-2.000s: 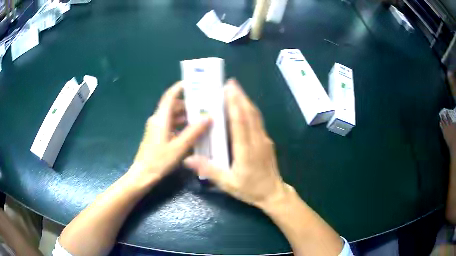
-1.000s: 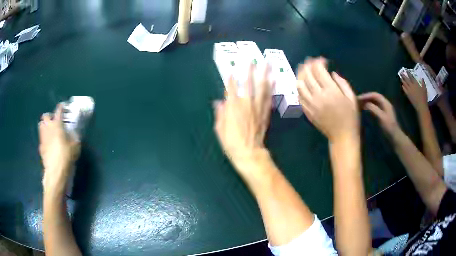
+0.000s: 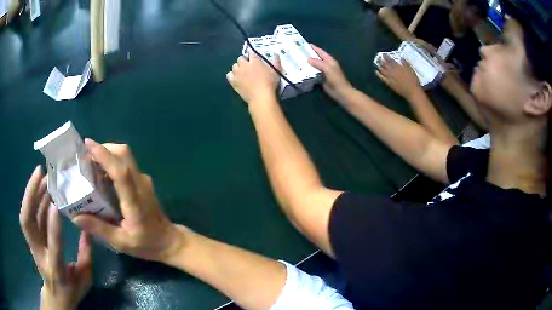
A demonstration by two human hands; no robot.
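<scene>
An open carton (image 3: 85, 191), white with dark print, is held tilted at the lower left with its open end facing me. Its end flap stands up and the inside shows. My right hand (image 3: 130, 206) grips it from the right side, with the thumb low on the printed face. My left hand (image 3: 55, 242) is at its left, fingers spread and raised beside the carton; whether the fingertips touch it is unclear.
A neighbour in black (image 3: 423, 242) sits close on the right, both hands around a carton group (image 3: 296, 57). Another person's hands hold more cartons (image 3: 423, 63) farther right. Folded white paper (image 3: 68, 85) lies by a shelf post (image 3: 97, 42). A black cord (image 3: 242, 30) crosses the view.
The view has turned right. My right hand has left the cartons in the middle and now grips the open carton. The neighbour's hands have taken hold of the carton group.
</scene>
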